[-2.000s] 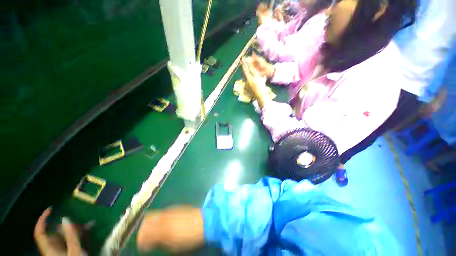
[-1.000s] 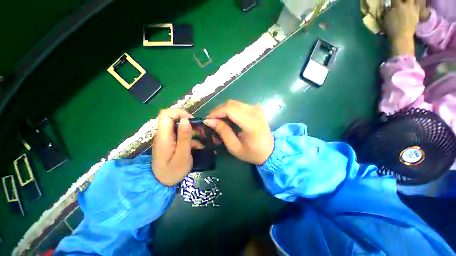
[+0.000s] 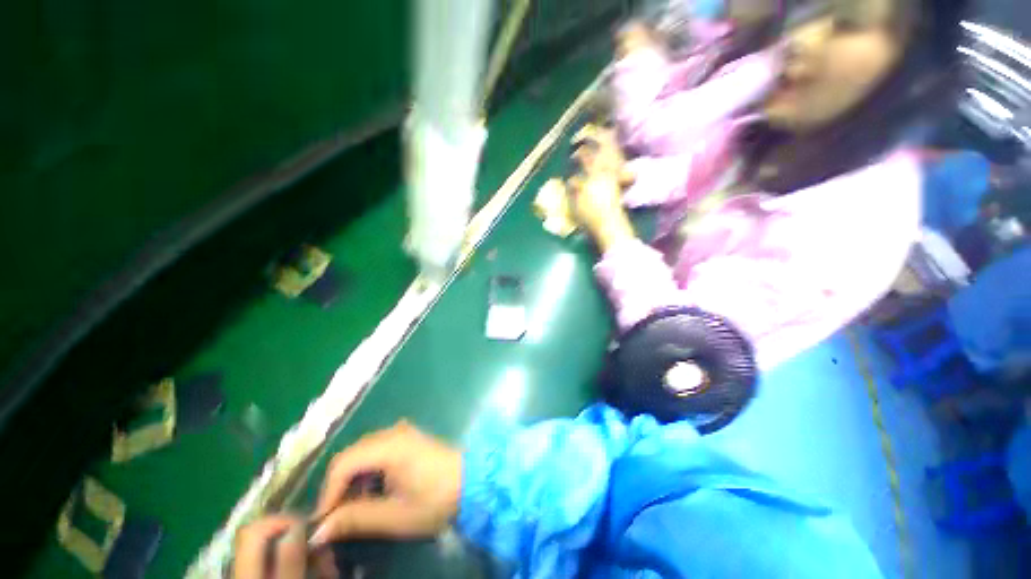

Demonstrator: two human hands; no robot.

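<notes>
A dark phone housing is between my two hands at the lower left, over the bench beside the rail; it is blurred and mostly covered by fingers. My right hand grips it from the right, fingers bent over it. My left hand is cut off by the bottom edge, its fingertips meeting the right hand's at the housing. Whether a small strip is between the fingertips I cannot tell. A separate housing, dark above and pale below, lies alone on the bench.
Yellow-edged housings lie on the green belt beyond the chipped rail. A white post stands at the rail. A black fan is beside my right forearm. A person in pink works with pale pieces.
The view has swung up and right, so my hands sit lower left and the strip pile no longer shows clearly. Both hands remain together at the dark housing.
</notes>
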